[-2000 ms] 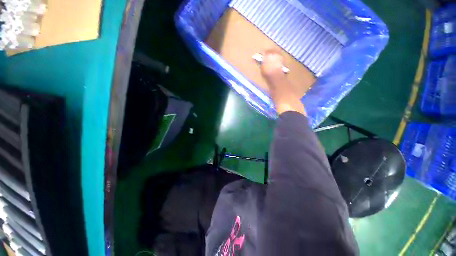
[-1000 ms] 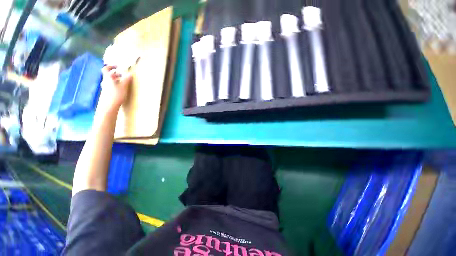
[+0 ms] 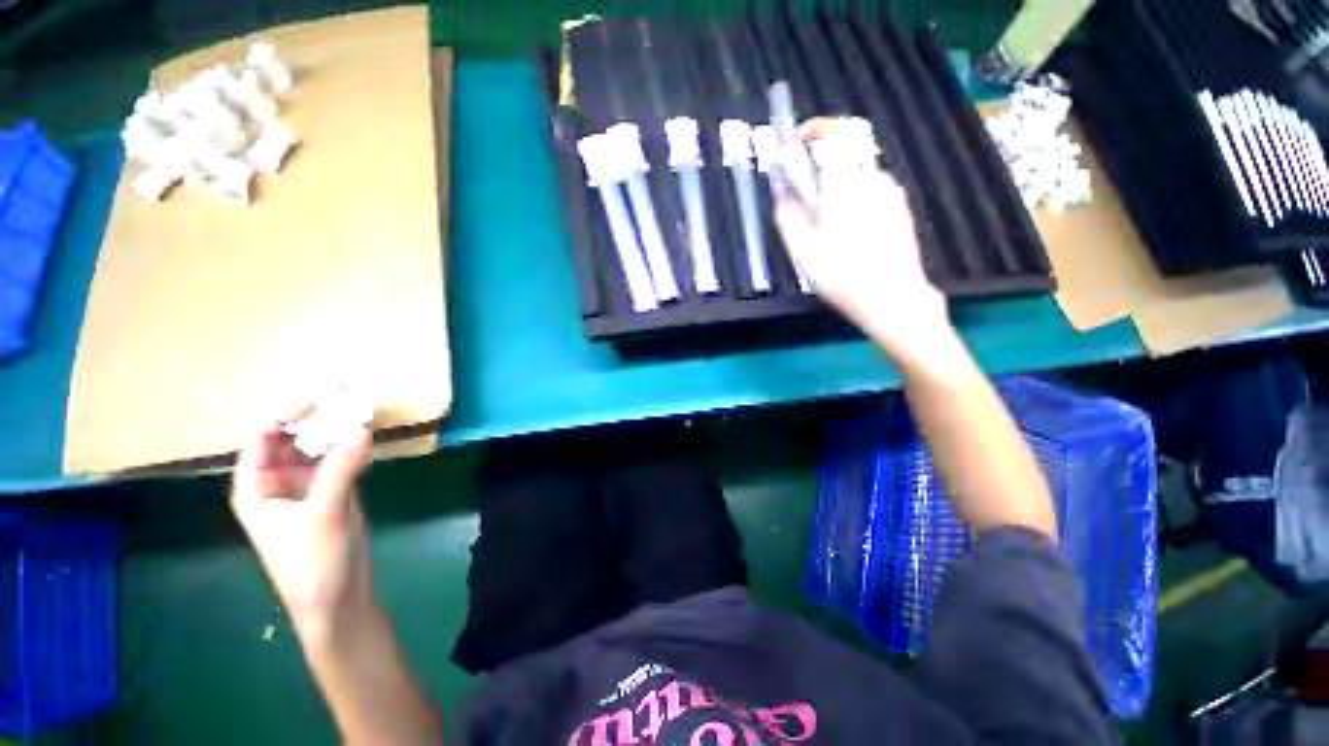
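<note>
My left hand (image 3: 309,510) holds a white end cap (image 3: 332,423) between its fingers at the front edge of the cardboard sheet (image 3: 277,292). My right hand (image 3: 853,233) is over the slotted black tray (image 3: 962,219), with a silver-grey tube (image 3: 783,110) between its fingers, upper end showing; its lower part is hidden by the hand. Several tubes with white caps (image 3: 692,219) lie in the tray's left slots. One or more white caps show behind my right hand's fingers. A pile of white end caps (image 3: 212,124) lies at the back of the cardboard.
A second pile of caps (image 3: 1042,146) lies on cardboard (image 3: 1093,277) at the right, beside another black tray (image 3: 1151,190) with tubes. A film-wrapped blue crate (image 3: 1100,481) stands below the bench at right. Blue bins (image 3: 26,233) are at left. Part of a person (image 3: 1261,452) shows at far right.
The view has turned so more of the bench's right side shows. My left hand has moved from the cap pile to the cardboard's front edge. My right hand has come into view over the tray.
</note>
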